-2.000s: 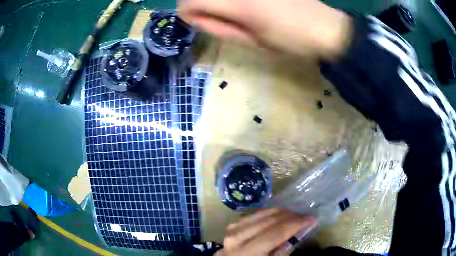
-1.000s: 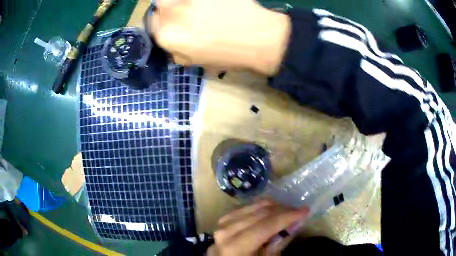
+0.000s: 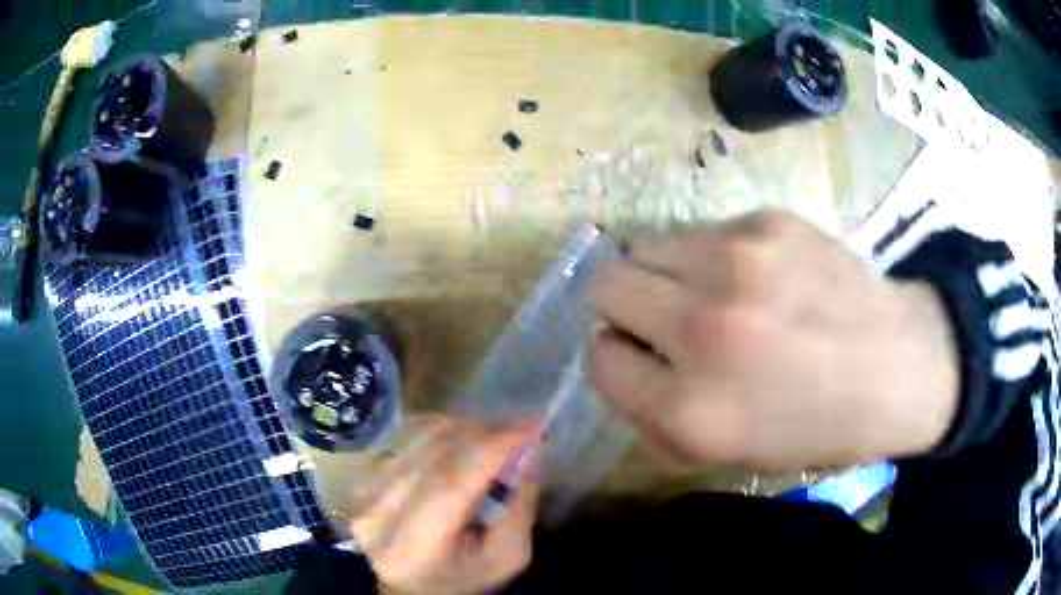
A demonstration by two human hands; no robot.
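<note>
My left hand is at the bottom centre. It holds a clear backing film with a small black pad near the fingers. My right hand, blurred, is at the film's upper right end, its fingertips close to the film; whether it grips anything is hidden. A black cylindrical unit stands upright on the tan board just left of the film. Loose black pads lie on the board, one of them above that unit.
Two black units are at the upper left by the gridded pad sheet. Another unit is at the upper right, beside a white sheet with round holes. A brush lies at far left.
The view has shifted right. My right hand has moved from the units at the upper left down to the clear film. My left hand still holds the film.
</note>
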